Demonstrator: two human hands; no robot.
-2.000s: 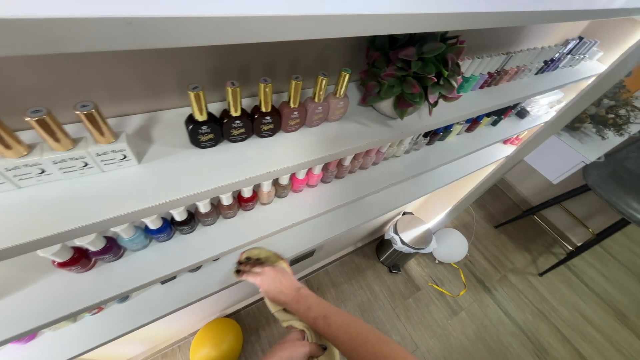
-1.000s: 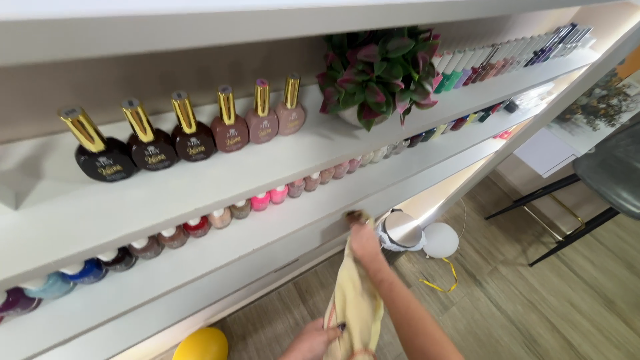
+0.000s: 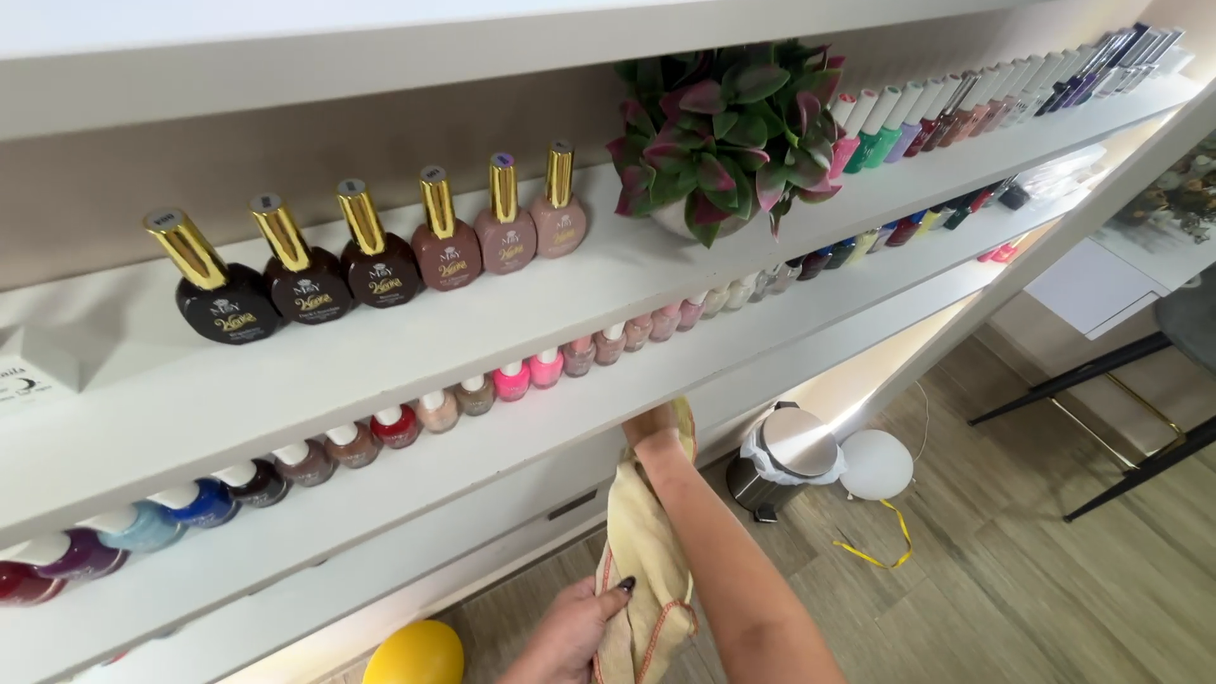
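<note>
A pale yellow cloth (image 3: 646,532) with red stitching along its edge hangs between my two hands, in front of the lower white shelves. My left hand (image 3: 575,622), with dark nail polish, pinches the cloth's lower part between thumb and fingers. My right hand (image 3: 655,427) is at the cloth's upper end, on the lower shelf just under the edge of the one above; its fingers are mostly hidden. Nail polish bottles with white caps (image 3: 546,369) line the shelf above my right hand. Dark and pink bottles with gold caps (image 3: 382,271) stand one shelf higher.
A potted succulent (image 3: 731,133) stands on the upper shelf, with more polish bottles (image 3: 888,138) to its right. On the floor are a pedal bin (image 3: 798,442), a white balloon (image 3: 876,465) with yellow ribbon, and a yellow balloon (image 3: 415,654). A dark stool (image 3: 1187,323) stands at right.
My right hand has moved right along the lower shelves with the cloth, and its fingers are now partly under a shelf edge. The cloth hangs more stretched out than two seconds ago.
</note>
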